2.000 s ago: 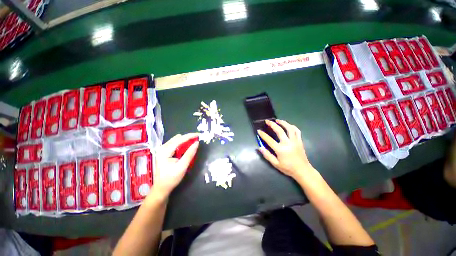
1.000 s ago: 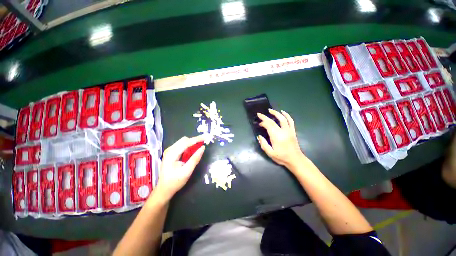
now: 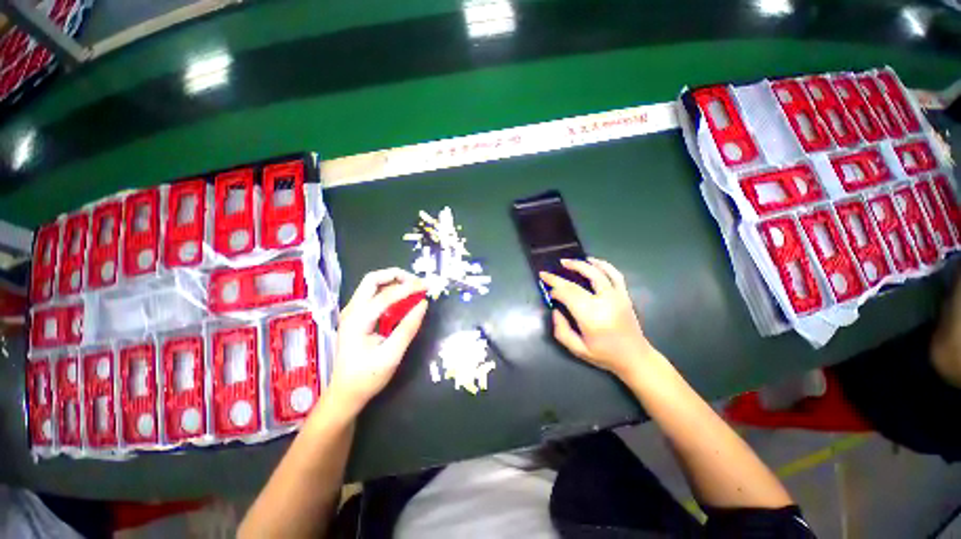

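My left hand holds a bright red housing, mostly hidden by the palm and fingers. Its fingertips are at the near-left edge of the farther pile of small pale parts. A second, more compact pile lies nearer me. My right hand is palm down with fingers spread, its fingertips on the lower end of a black smartphone that lies flat on the bench. Nothing is seen gripped in my right hand.
A tray of red housings on white liner lies at left, another stack at right. A white strip with red lettering crosses the dark green bench beyond the piles. A brighter green surface lies behind it. A person's dark clothing shows at the right edge.
My right fingers moved up the smartphone, then back down to its lower end. My left hand, still holding the red housing, shifted slightly toward the farther pile, then a little back.
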